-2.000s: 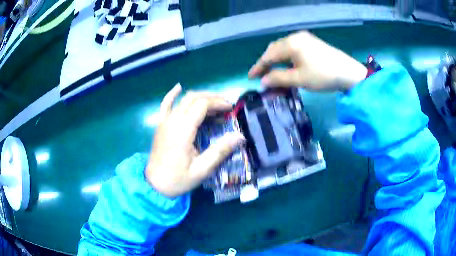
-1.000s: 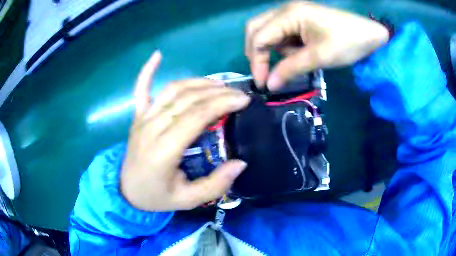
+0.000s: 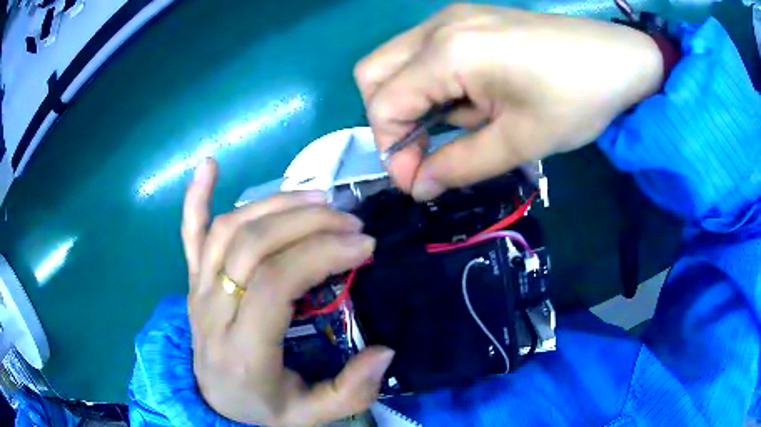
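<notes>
The open device unit (image 3: 546, 325) lies in front of me with its black inner module (image 3: 417, 308) face up. Red wires (image 3: 501, 225) run along the module's far edge and others show at its left. A thin pale wire (image 3: 480, 313) curves over the right part. My left hand (image 3: 267, 308) rests over the unit's left side, thumb and fingers apart at the module's edges. My right hand (image 3: 509, 92) is above the far edge, pinching a thin dark tool, perhaps tweezers (image 3: 417, 133). The thing under its fingertips is hidden.
The unit lies on the shiny green bench (image 3: 108, 275). A white round base (image 3: 330, 158) shows beyond the unit. A white sheet (image 3: 25, 67) with black pieces is at the top left. A white disc (image 3: 18, 308) is at the left edge.
Since one second ago, the unit appears lower in view and more of the white base shows. The dark tool now shows in my right hand. Two seconds ago a grey panel with a black strip faced up.
</notes>
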